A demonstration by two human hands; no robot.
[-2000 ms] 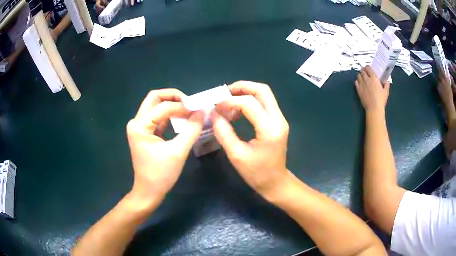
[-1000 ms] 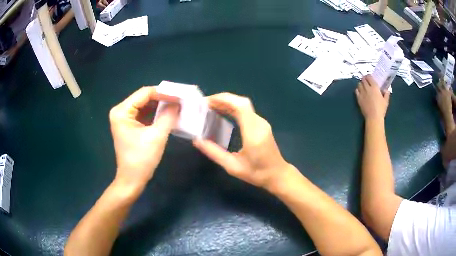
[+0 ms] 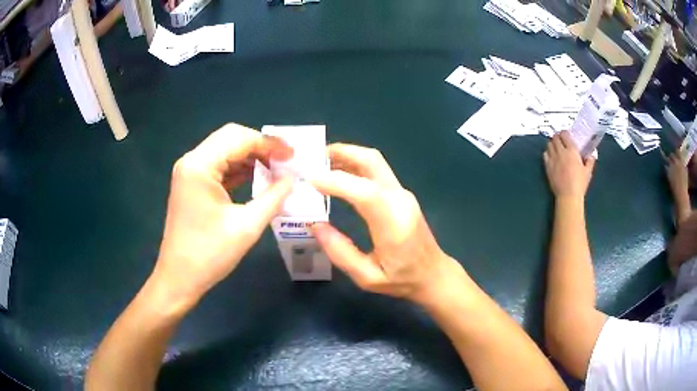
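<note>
A white product box (image 3: 307, 260) stands or is held upright in front of me at the middle of the view, its printed front with blue lettering facing me. Its white end flap (image 3: 306, 141) sticks up at the open top. My left hand (image 3: 222, 206) holds the left side of the box top, with thumb and fingertips at the flaps. My right hand (image 3: 378, 218) holds the right side, with its thumb by the lettering and its fingers over the top. The fingers partly hide the side dust flaps.
Dark green table (image 3: 397, 92). White blanks (image 3: 527, 99) are piled at the right, beside a neighbour's hand (image 3: 567, 164) on an upright carton (image 3: 593, 114). A creased blank (image 3: 191, 44) and tan post (image 3: 99, 72) are at the far left. Another carton (image 3: 6, 256) lies at the left edge.
The box has turned so that its printed front faces me and its end flap stands up. Both hands have shifted to its top. The view has moved slightly.
</note>
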